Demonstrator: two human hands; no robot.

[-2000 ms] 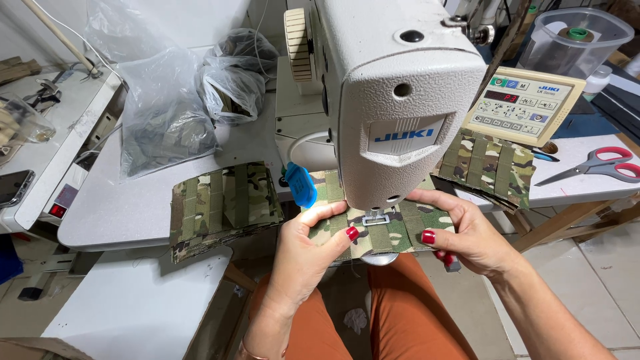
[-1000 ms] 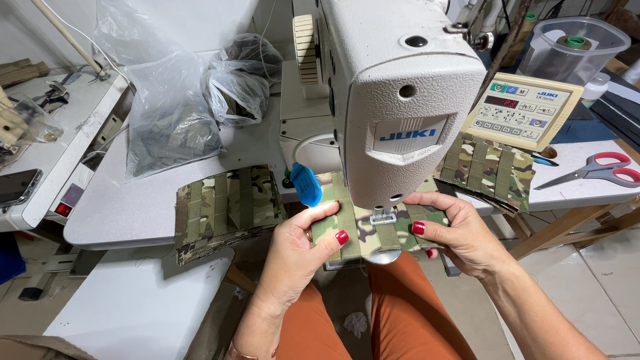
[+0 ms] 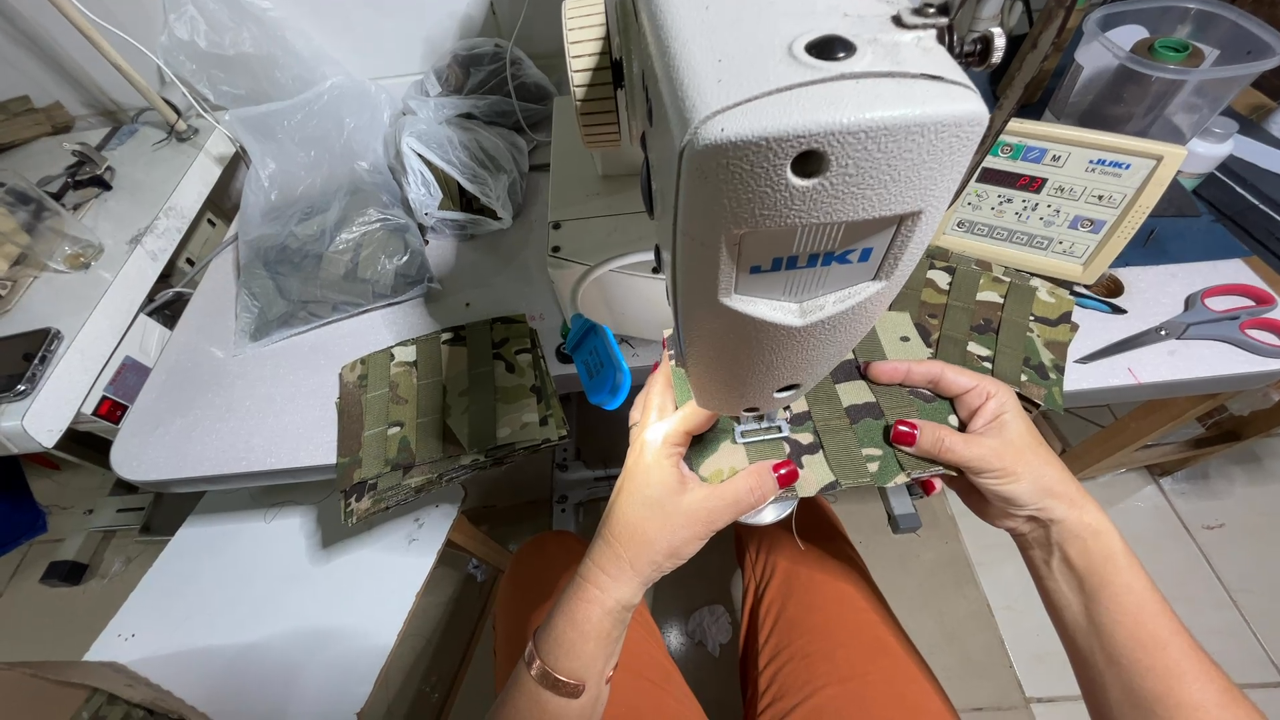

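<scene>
A camouflage fabric panel with green webbing strips (image 3: 840, 430) lies under the rectangular presser clamp (image 3: 762, 431) of a white Juki sewing machine (image 3: 810, 200). My left hand (image 3: 680, 480) grips the panel's left part, thumb on top close beside the clamp, some fingers hidden behind the machine head. My right hand (image 3: 985, 445) pinches the right part, thumb above and some fingers underneath. A loose thread hangs at the panel's front edge. A blue tag-like piece (image 3: 597, 362) hangs at the machine's left side.
Stacked camouflage panels (image 3: 450, 410) lie to the left; more camouflage panels (image 3: 985, 320) are at the right, by the control panel (image 3: 1065, 200) and scissors (image 3: 1215, 320). Plastic bags (image 3: 325, 220) stand at the back left. A phone (image 3: 25, 362) lies far left.
The panel has shifted to the right under the clamp, and both hands have moved with it. My left thumb is now nearer the clamp.
</scene>
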